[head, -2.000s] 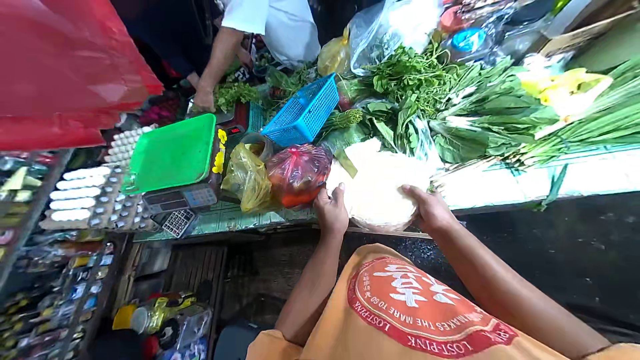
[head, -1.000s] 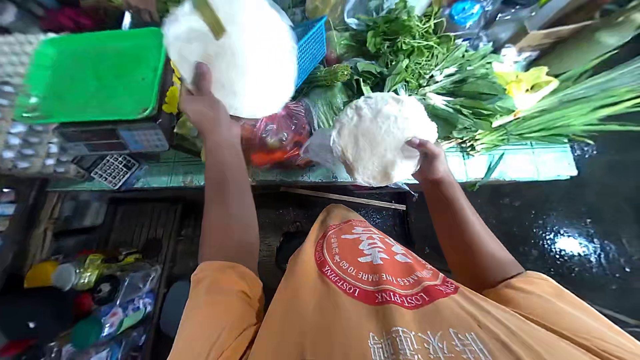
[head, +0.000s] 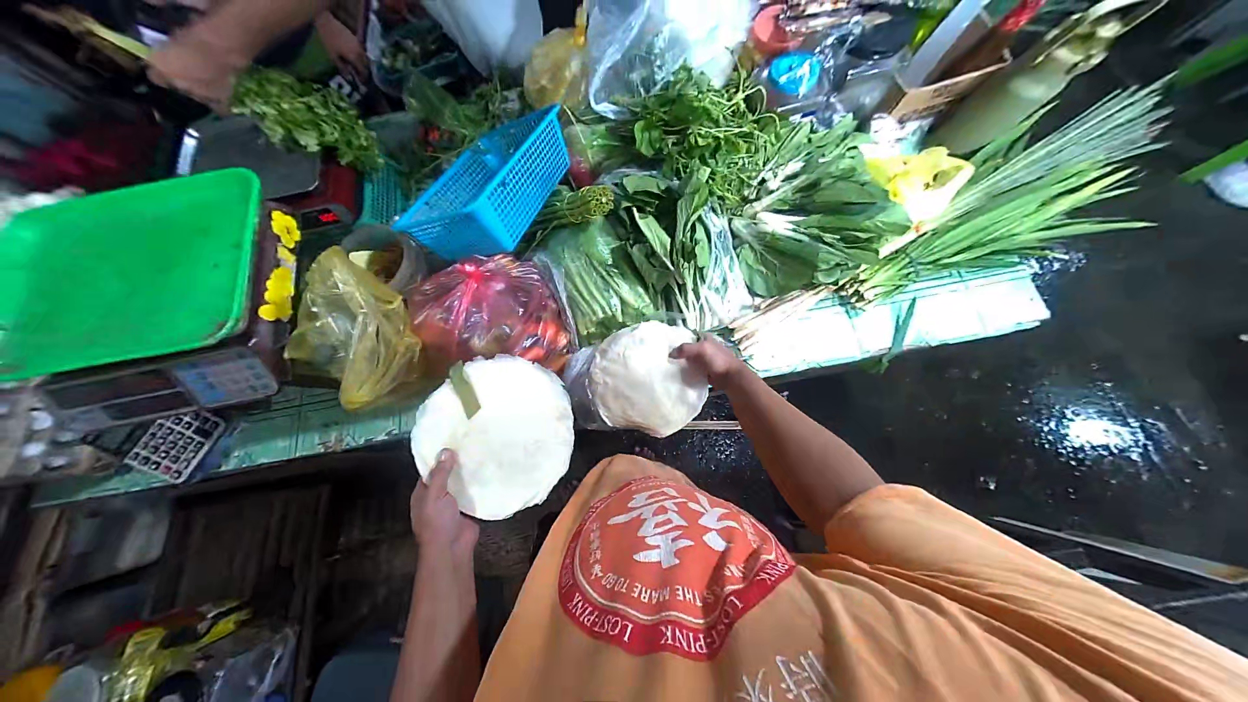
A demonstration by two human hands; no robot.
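Observation:
My left hand point(head: 444, 507) grips the lower left edge of a round stack of thin white wrappers point(head: 507, 448), which has a greenish strip lying on its top. Just right of it, my right hand point(head: 710, 361) holds a smaller stack of white wrappers point(head: 645, 378) by its right side, with clear plastic at that stack's left. Both stacks are at the near edge of the counter, in front of a tied plastic bag of red produce point(head: 492, 312) and bundled leafy greens point(head: 682, 234).
A green-topped weighing scale point(head: 127, 273) and a calculator point(head: 175, 446) are at the left. Behind stand a yellow plastic bag point(head: 356, 322) and a blue basket point(head: 487, 185). Another person's hand point(head: 200, 68) is at the upper left, near leafy herbs point(head: 302, 115). Long green stalks point(head: 1024, 214) extend right.
Two seconds ago both hands were together at the white wrappers. One second ago my left hand had its stack raised at the upper left; it is now lower, near the counter's edge.

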